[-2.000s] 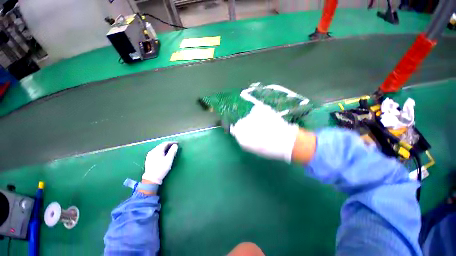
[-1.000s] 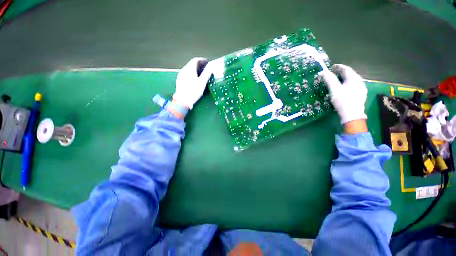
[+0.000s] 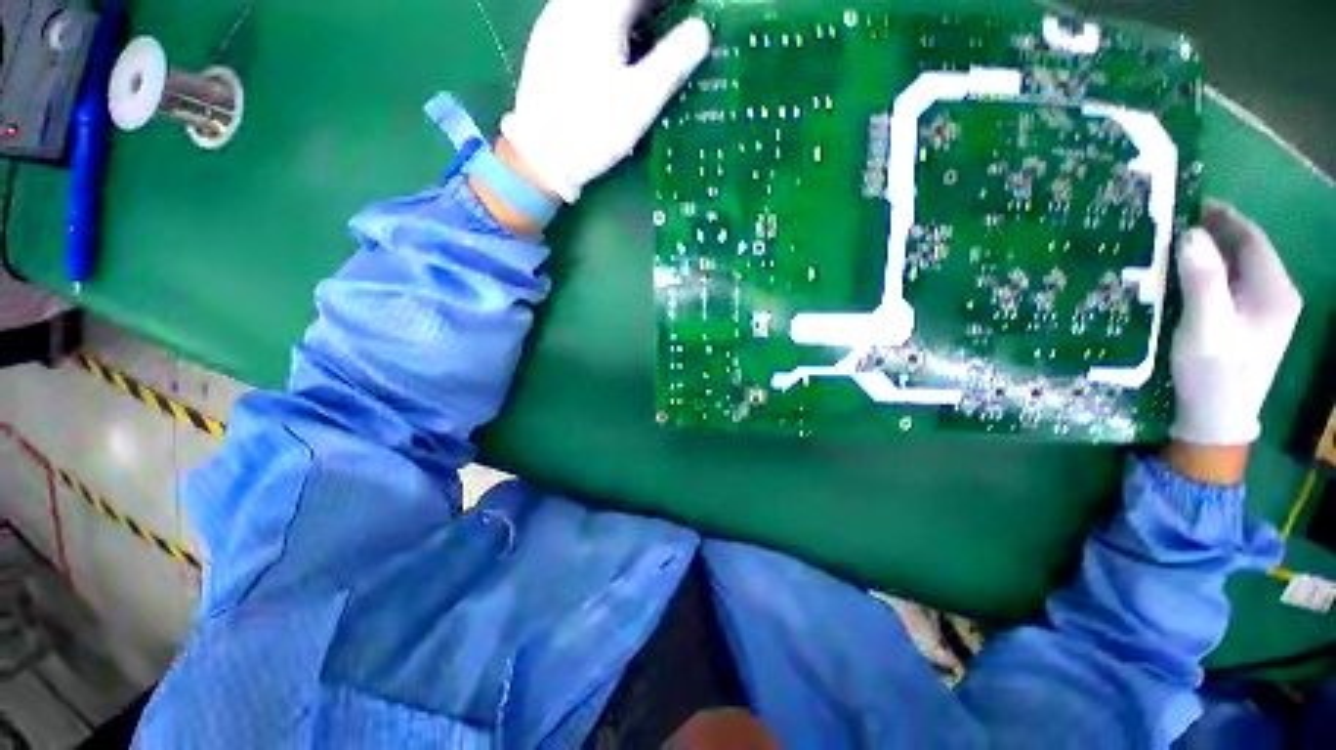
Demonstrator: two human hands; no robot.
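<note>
A large green printed circuit board (image 3: 821,220) faces me with its solder side showing, dotted with small shiny joints. Thick white-silver tinned copper tracks (image 3: 900,205) form an open frame on it. My left hand (image 3: 594,103), in a white glove with a light blue wrist strap (image 3: 510,188), holds the board at its upper left corner. The top of this hand is cut off by the picture's edge. My right hand (image 3: 1234,330), also white-gloved, grips the board's right edge.
A green bench mat (image 3: 615,352) lies under the board. At the upper left are a solder reel (image 3: 205,106), a blue stick tool (image 3: 88,176) and a grey box (image 3: 41,73). A white label (image 3: 1308,592) and yellow tape lie at the right edge.
The board has turned level and shows larger, nearer to me, with both hands on it. The view has tilted down, so the conveyor mostly left the picture and the soldering iron stand is nearly gone.
</note>
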